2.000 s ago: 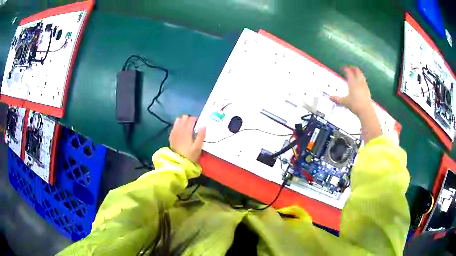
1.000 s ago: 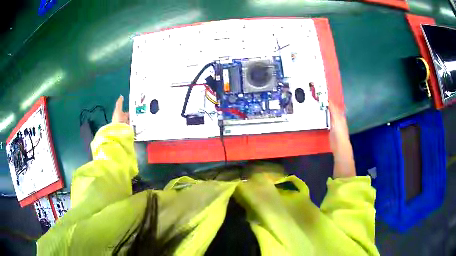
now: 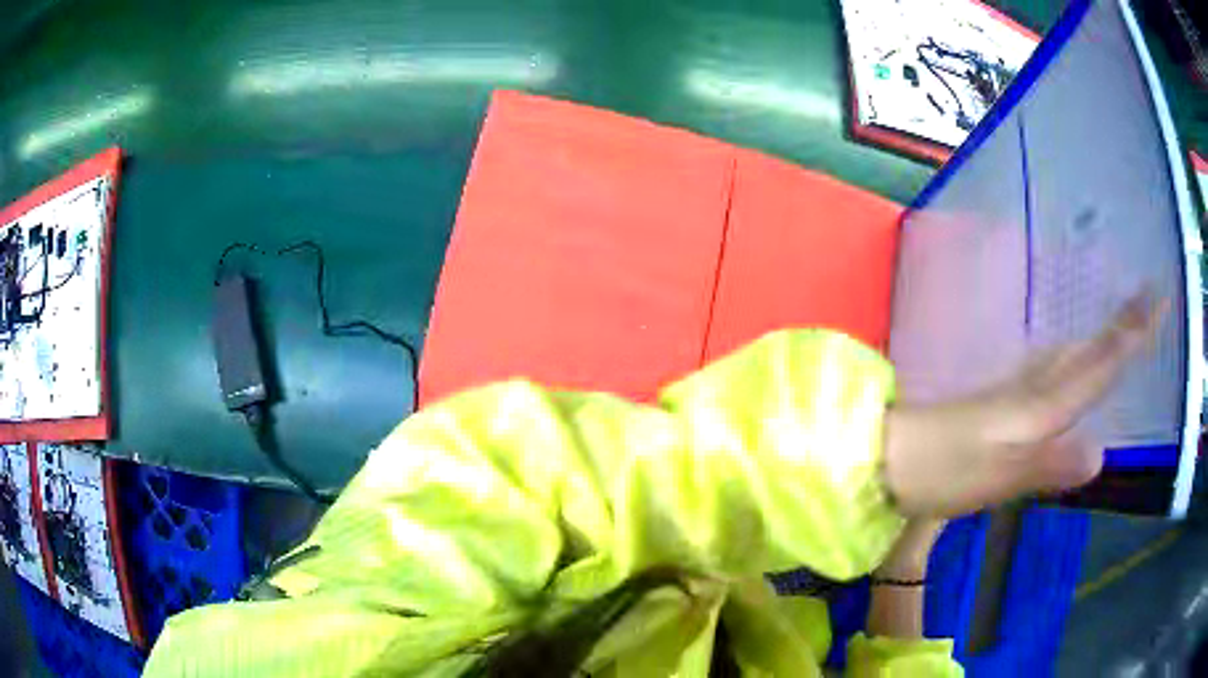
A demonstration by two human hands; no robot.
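The display unit stands tilted up at the right, its lit, pale screen with blue edges facing me and its thin white edge at the far right. My left hand reaches across in front of the screen's lower part, fingers extended and blurred, holding nothing visible. My right hand is hidden behind the left; only its wrist with a dark band shows below the screen. Two orange-red foam pads lie side by side on the green surface, left of the unit.
A black power adapter with thin cable lies left of the pads. Other open units lie at the far left and top right. Blue crates are below the green surface's edge.
The unit has gone from lying back-up on the pads to standing at the right, showing its lit screen. The pads are uncovered. My left hand has crossed to the right.
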